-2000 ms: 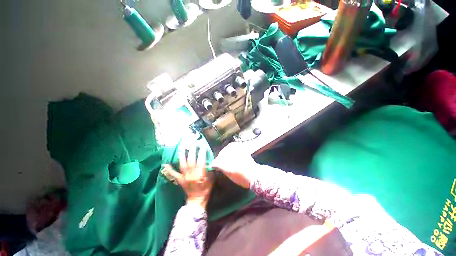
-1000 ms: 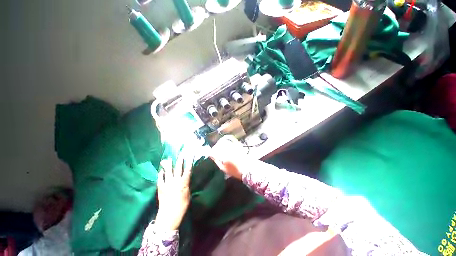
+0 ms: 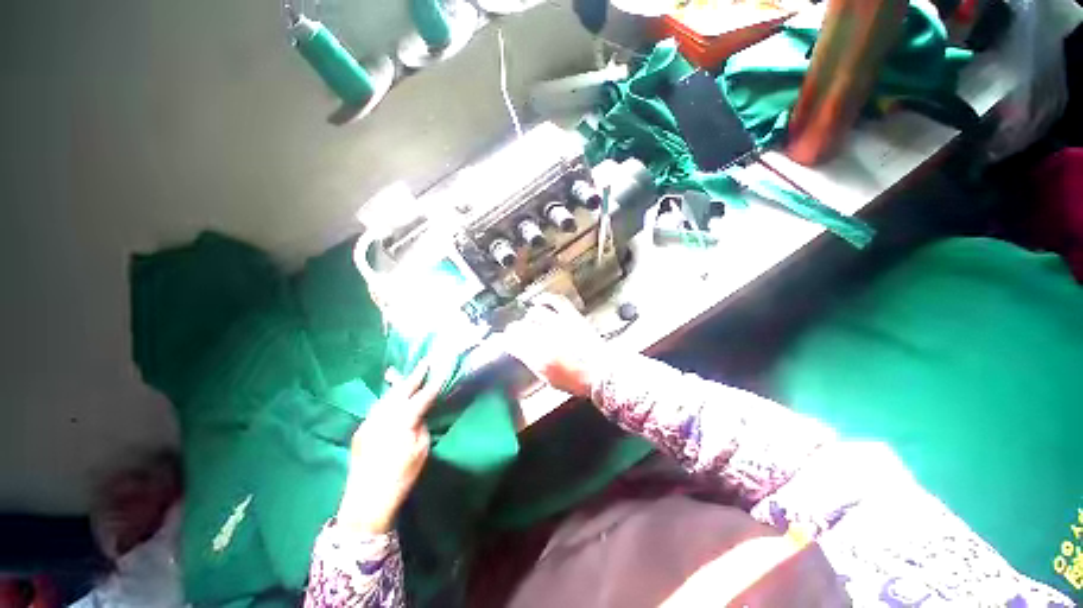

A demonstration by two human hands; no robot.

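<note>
The white-grey overlock machine [image 3: 534,238] stands at the centre, with several tension knobs on its front and a glaring light at its left. A green garment panel [image 3: 267,463] hangs over the left side, with a small pale mark, and runs up to the needle area. My left hand [image 3: 394,439] is on the cloth below the needle area, fingertips pinching its edge. My right hand [image 3: 552,344] is at the machine's lower front, beside the needle area; glare hides what its fingers touch. A green cloth corner hangs between my hands.
Right of the machine lie green strips [image 3: 808,208], a dark pad [image 3: 713,119] and an orange-copper bottle [image 3: 843,83]. An orange-red tray [image 3: 713,36] is behind. A green-covered seat [image 3: 950,380] is at right. Green thread cones [image 3: 333,62] stand above. A person's head shows at lower left.
My left hand has slid down and left and turned from flat on the cloth to gripping its edge. My right hand has moved up against the machine front. The cloth corner between them has swung out.
</note>
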